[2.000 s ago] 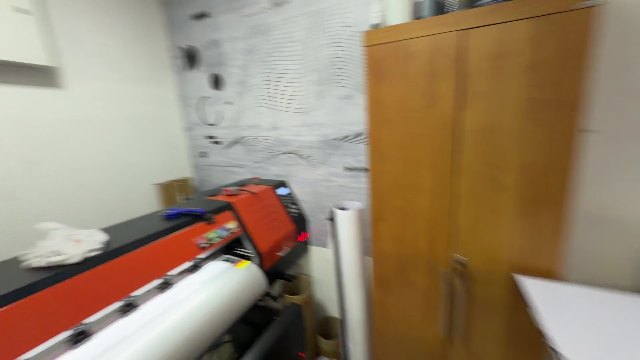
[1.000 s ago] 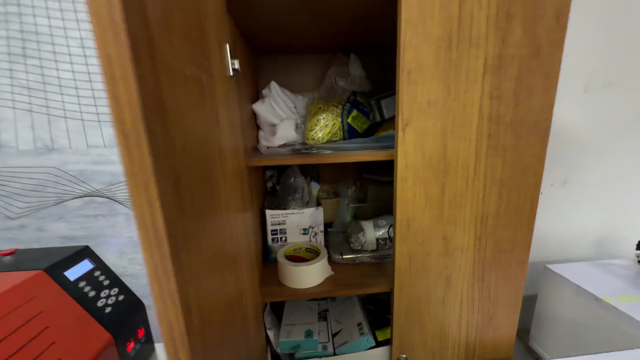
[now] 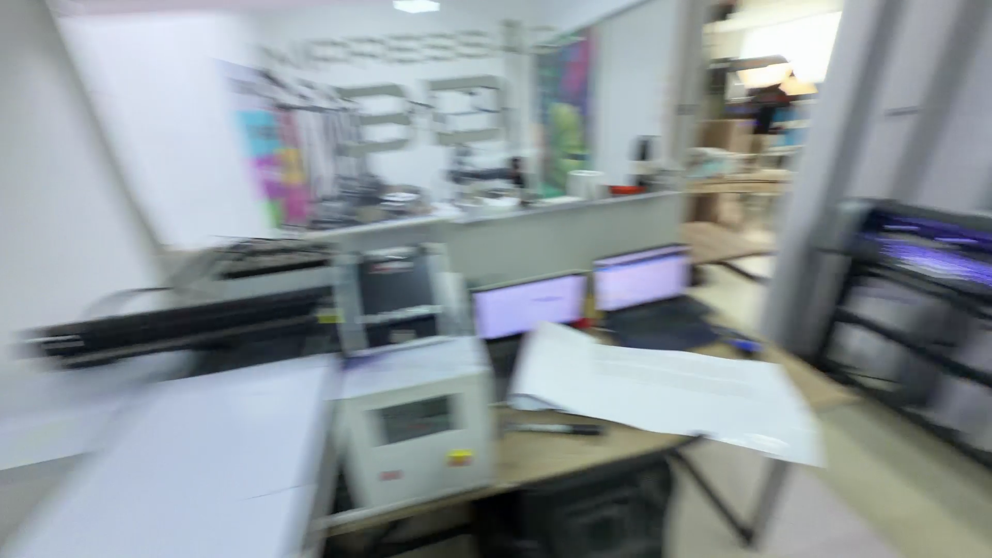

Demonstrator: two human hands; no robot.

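Note:
Neither of my hands is in the head view, so what they hold cannot be seen. Motion blurs the whole picture. A white machine housing with a small dark display (image 3: 418,434) stands at the centre, at the left end of a wooden desk (image 3: 589,453). Right of it a dark marker (image 3: 554,428) lies on the wood. A large white paper sheet (image 3: 666,387) spreads over the desk and hangs past its front edge. Behind the paper are a lit screen (image 3: 531,306) and an open laptop (image 3: 643,283) on a dark surface.
A flatbed machine's white bed (image 3: 209,457) fills the lower left, with a black rail (image 3: 194,318) across its back. A dark chair (image 3: 597,511) stands under the desk. At the right is a large-format printer on a black stand (image 3: 914,341). Behind the desk runs a ledge (image 3: 566,213) bearing small items.
The view has swung away from the wooden cabinet to a desk and machines. The cabinet stood closed two seconds ago and open one second ago, with tape and boxes on its shelves.

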